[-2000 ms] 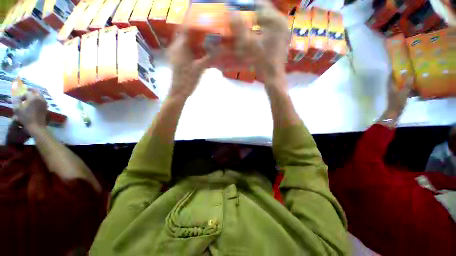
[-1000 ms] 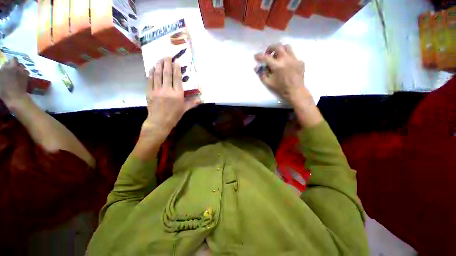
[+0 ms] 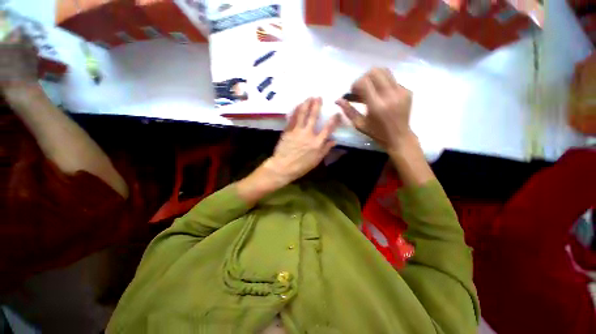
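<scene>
A retail carton (image 3: 245, 62) lies flat near the table's front edge, its white face with black pictures upward. My left hand (image 3: 304, 140) rests palm down at the table edge, right of the carton, fingers spread and holding nothing. My right hand (image 3: 382, 104) is raised a little over the white table, with a small dark item (image 3: 353, 98) pinched between thumb and fingers. The item is too small and blurred to name.
Orange cartons stand in a row (image 3: 418, 23) at the back right and in a group (image 3: 134, 23) at the back left. A small green-yellow item (image 3: 91, 63) lies at left. A person's hand (image 3: 18, 62) is at far left; a red-sleeved person (image 3: 555, 215) sits at right.
My left hand has left the carton's face and moved right to the table edge. My right hand still pinches the dark item, now nearer my left hand. The view has shifted.
</scene>
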